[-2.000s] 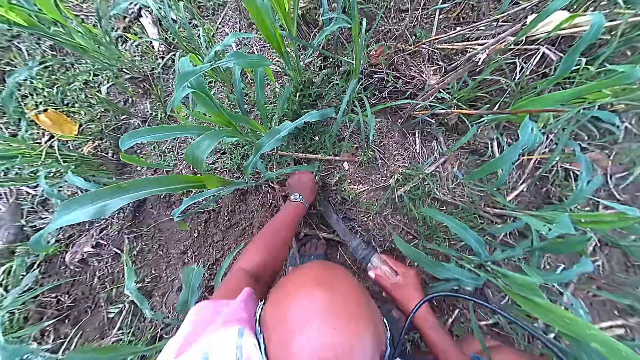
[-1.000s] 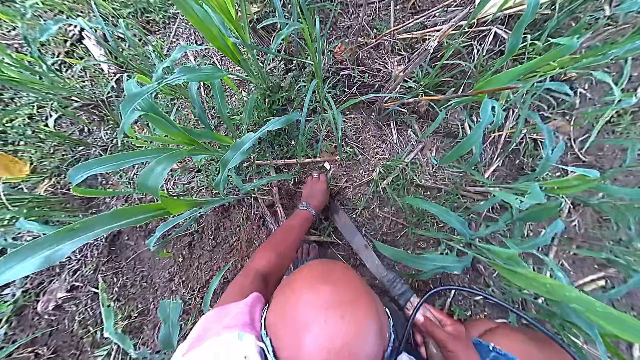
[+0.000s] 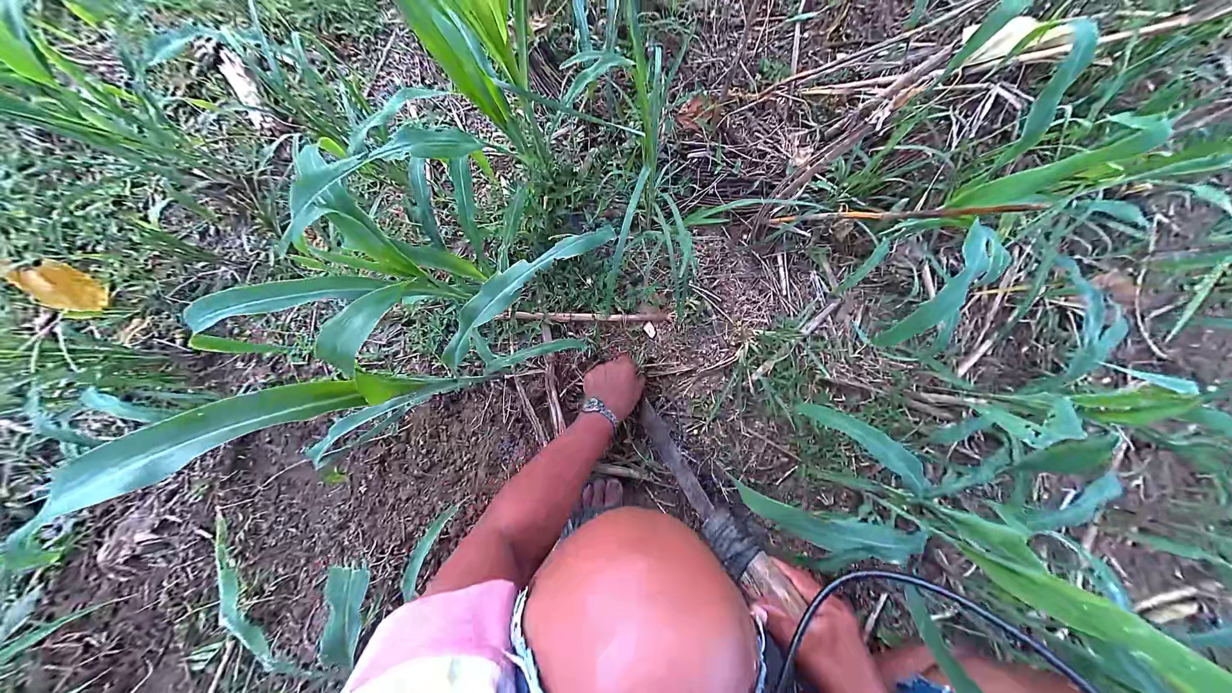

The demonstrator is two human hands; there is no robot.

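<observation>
My left hand (image 3: 614, 385), with a metal-banded watch or bracelet at the wrist, is down at the ground, its fingers curled among short grass; what they hold is hidden. My right hand (image 3: 818, 616) grips the wooden handle of a long-bladed tool, likely a machete (image 3: 679, 467). Dark wrapping covers the join of handle and blade. The blade slants up and left, its tip beside my left hand. A dry stalk (image 3: 587, 317) lies just beyond that hand.
A broad-leaved young plant, likely maize (image 3: 385, 260), stands at left, with more leaves (image 3: 962, 462) at right. Bare soil (image 3: 404, 481) lies lower left. A foot (image 3: 602, 494) shows below my left hand. A black cable (image 3: 905, 577) curves over my right hand.
The blade and my right hand have shifted relative to the left hand, the right hand now being lower and nearer my body than two seconds ago. My left hand stays low near the dry stalk.
</observation>
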